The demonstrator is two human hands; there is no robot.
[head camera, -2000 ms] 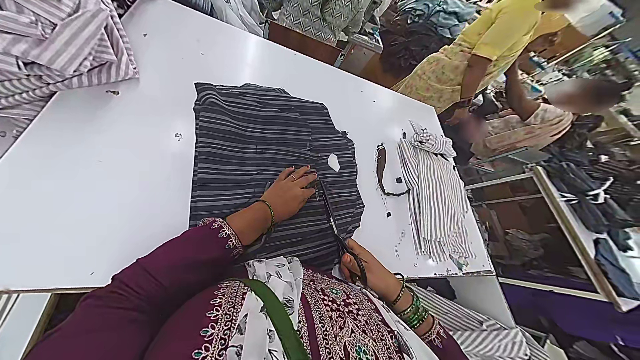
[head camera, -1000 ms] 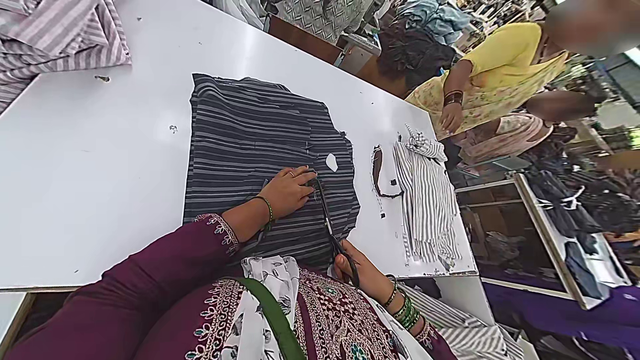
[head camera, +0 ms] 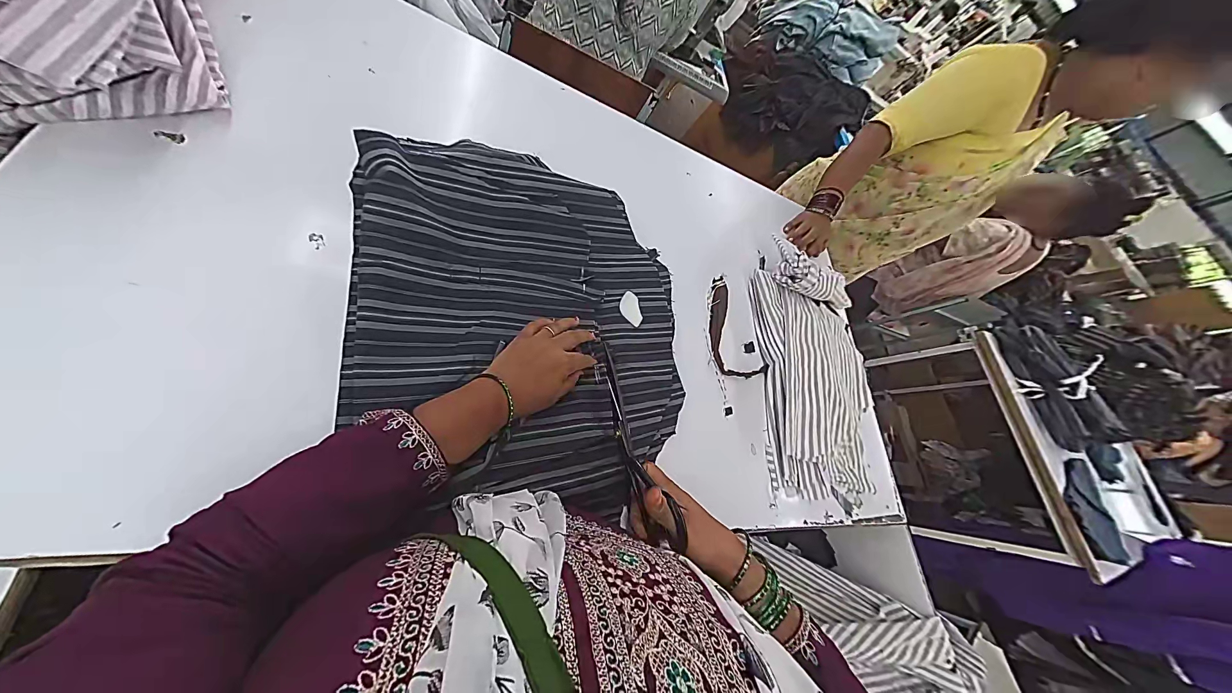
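Note:
Dark striped fabric (head camera: 462, 250) lies spread on the white table, with a small white piece (head camera: 630, 309) on its right part. My left hand (head camera: 544, 364) rests on the fabric, palm down, fingertips beside the blade tips. A pair of black-handled scissors (head camera: 621, 423) is in my right hand (head camera: 674, 515), its handles near the table's front edge and its blades pointing away over the fabric. Whether the blades are apart at their tips is hard to tell. Right of the dark fabric lies a narrow dark strip (head camera: 717, 327), and beyond it white-and-grey striped fabric (head camera: 808, 375).
Pink-grey striped cloth (head camera: 115, 58) covers the far left corner of the white table (head camera: 192, 356). A person in yellow (head camera: 962, 106) stands across the table, one hand near the striped fabric; another person is behind. More striped cloth (head camera: 885, 626) hangs below the front edge.
The person in yellow has shifted, and that person's hand is now lower, close to the white-and-grey striped fabric. Both my hands stay in about the same place on the dark fabric.

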